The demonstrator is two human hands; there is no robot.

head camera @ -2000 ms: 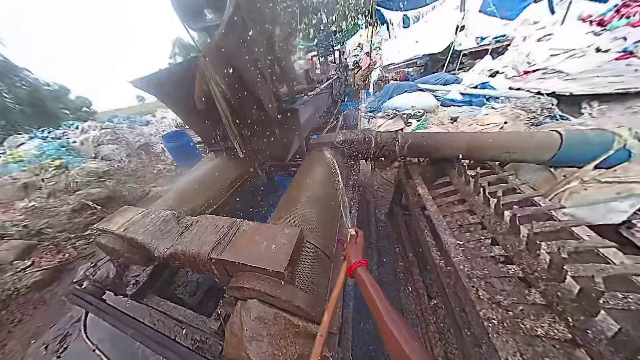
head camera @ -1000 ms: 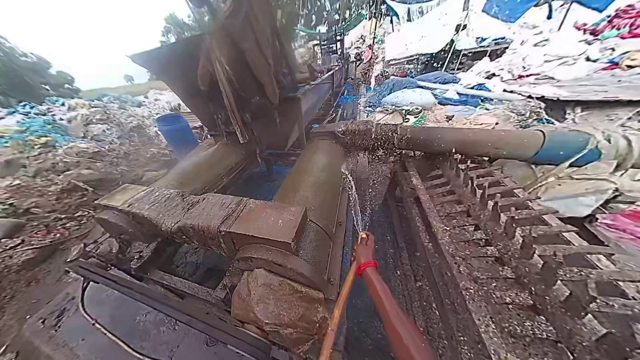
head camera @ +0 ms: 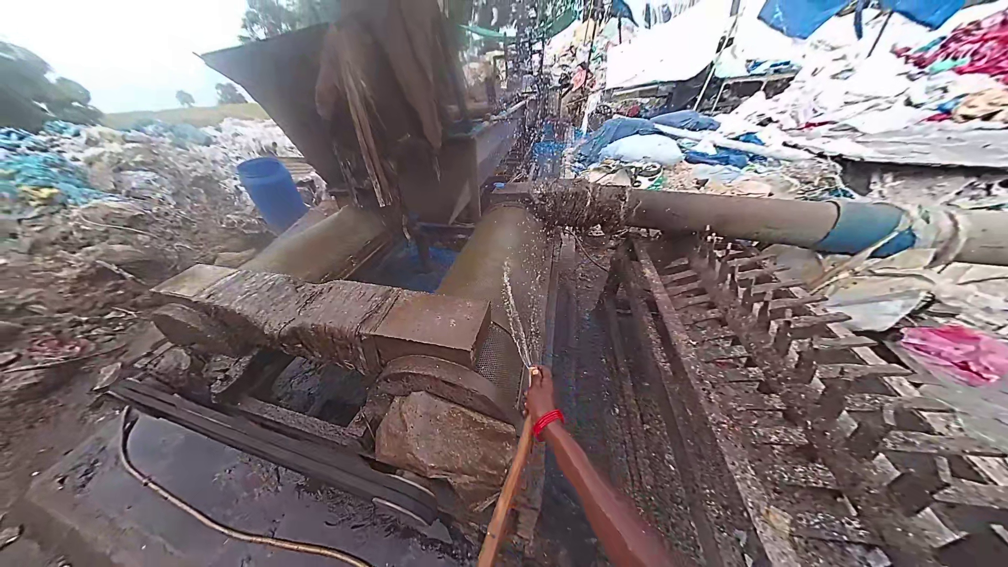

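Observation:
My right hand (head camera: pixel 540 395), with a red band at the wrist, is closed around the end of an orange-brown hose (head camera: pixel 508 492). Water (head camera: pixel 516 315) sprays upward from the hose's end, over the right metal cylinder (head camera: pixel 492 252) of a muddy machine. Beside the hand is the perforated metal part (head camera: pixel 500 362) of that cylinder. A box-shaped cover (head camera: pixel 429 327) caked in mud crosses the front of the machine, with a large stone (head camera: pixel 445 441) below it. My left hand is out of the picture.
A long toothed metal shaft (head camera: pixel 795 354) lies in a frame on the right. Above it runs a thick pipe (head camera: pixel 732 214) with a blue section. A blue barrel (head camera: pixel 272 193) stands back left. Dark belts (head camera: pixel 276 445) stretch low at the front left, near a loose cable (head camera: pixel 197 512). Plastic waste is heaped around.
The water jet has changed shape and now leans left from the hose's end. My right hand keeps its hold on the hose. The view has shifted slightly.

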